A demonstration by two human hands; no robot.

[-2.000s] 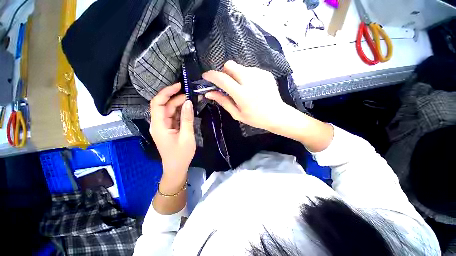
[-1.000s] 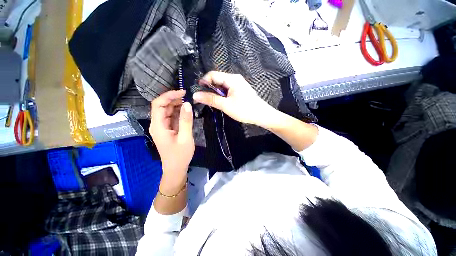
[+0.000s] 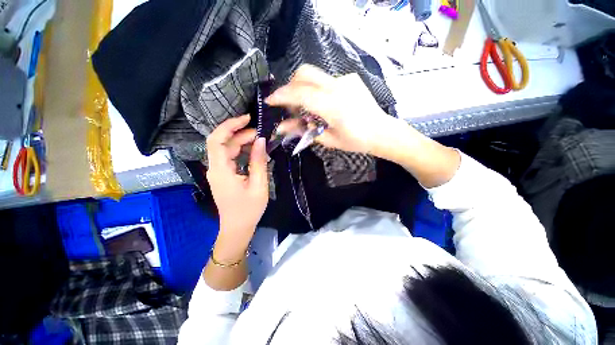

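The grey checked and black jacket [image 3: 337, 57] lies on the tabletop and over the lap. My left hand [image 3: 237, 158] pinches the lower part of the dark zipper [image 3: 260, 111], whose pale toothed line runs upright. My right hand [image 3: 330, 111] touches the zipper's right side with its fingertips and holds small metal snips [image 3: 308, 140] in the palm, blades pointing down and left. The right fingers partly hide the snips and the cloth behind. A loose pale thread or cord line runs down the black cloth below.
Red and yellow scissors [image 3: 504, 64] lie at right on the white table [image 3: 431, 91]. A similar pair [image 3: 27, 170] lies at left beside cardboard with yellow tape [image 3: 100, 135]. A blue basket [image 3: 185, 232] stands below left, with plaid cloth [image 3: 121, 296] near it. Piled garments [image 3: 573, 162] are at right.
The snips' blades, which pointed at the zipper in the oldest frame, now point down and left in my right hand. My right fingers have moved up along the zipper. My left hand keeps its pinch.
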